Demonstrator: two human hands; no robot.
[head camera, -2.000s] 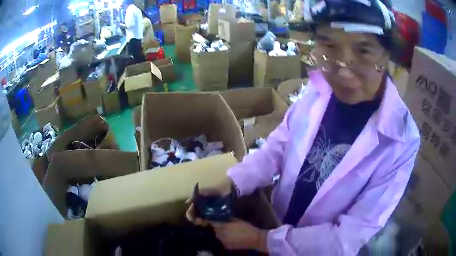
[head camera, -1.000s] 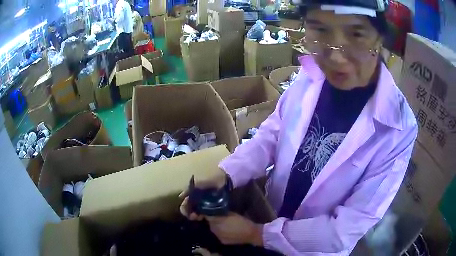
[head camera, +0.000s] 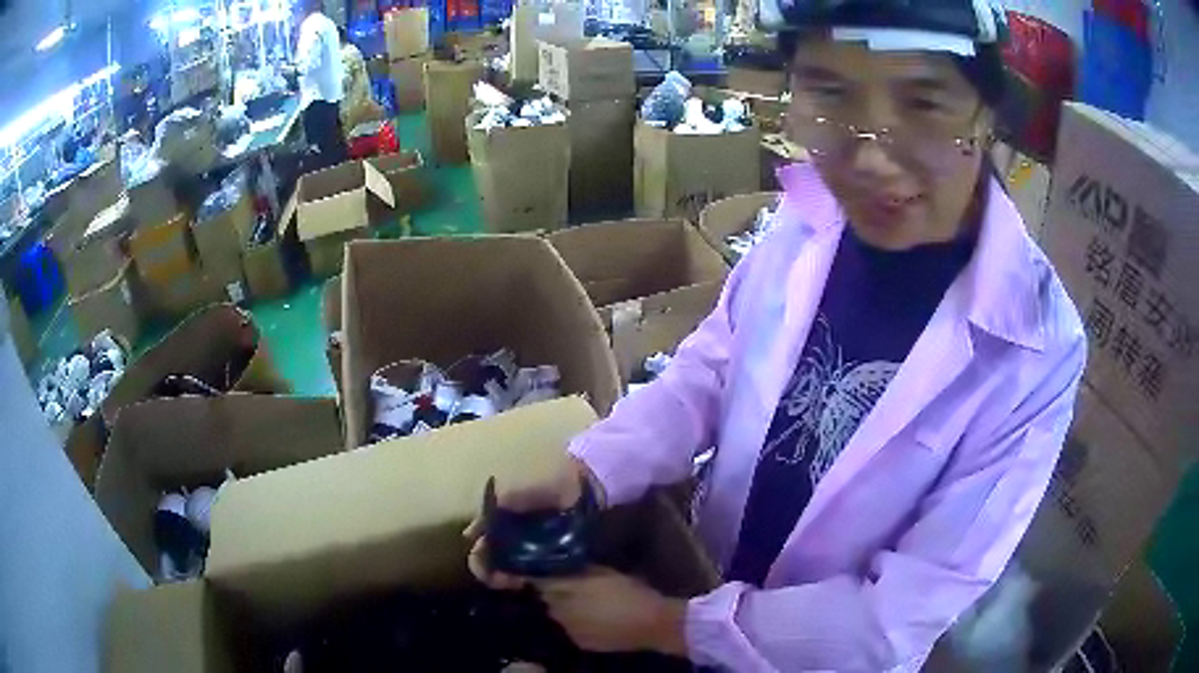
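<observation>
A glossy black plastic housing (head camera: 539, 536) with two upright horn-like prongs is held by a co-worker's two hands over the large open carton (head camera: 395, 487). The carton's dark inside holds black parts (head camera: 395, 625), hard to make out singly. A small pale spot at the bottom edge, which looks like a fingertip of my left hand (head camera: 292, 663), shows at the lower left. Another pale spot, apparently my right hand (head camera: 523, 668), is cut off by the bottom edge. What my hands hold is hidden.
The co-worker in a pink jacket (head camera: 920, 460) stands close at the right. Cartons of white-and-black parts (head camera: 480, 309) stand behind the near carton. A tall printed carton (head camera: 1118, 289) is at the far right. A pale panel (head camera: 59, 552) borders the left.
The co-worker's hands and the black housing have shifted slightly left in view. The pale fingertip-like spot at the bottom centre is less visible than one second ago. The view has shifted a little.
</observation>
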